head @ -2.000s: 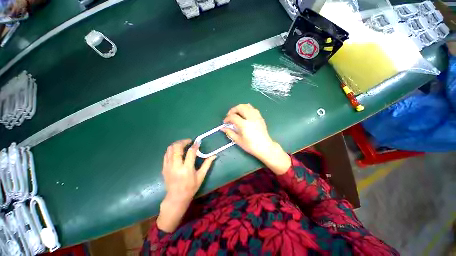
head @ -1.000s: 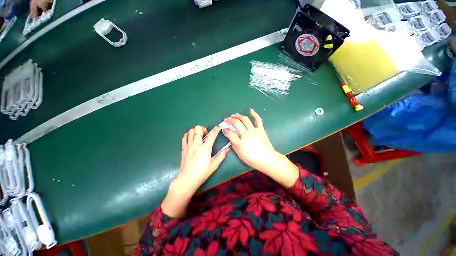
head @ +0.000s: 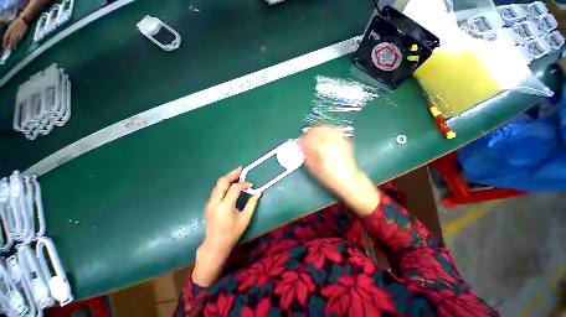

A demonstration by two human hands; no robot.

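A white oval plastic frame lies at a slant over the green bench in front of me, its solid round end at the upper right. My left hand grips its lower left end between thumb and fingers. My right hand is blurred, beside the disc end and at the lower edge of the pale strip pile. Whether its fingers touch the frame or hold a strip cannot be told.
A black fan, yellow sheet, and red-and-yellow screwdriver are at right, with a small ring. Frames are stacked at left. A metal strip borders the belt. Another person's hand shows top left.
My right hand has moved off the frame's middle toward the strip pile, and the disc end is uncovered. My left hand has shifted down-left. Frames on the belt have moved right.
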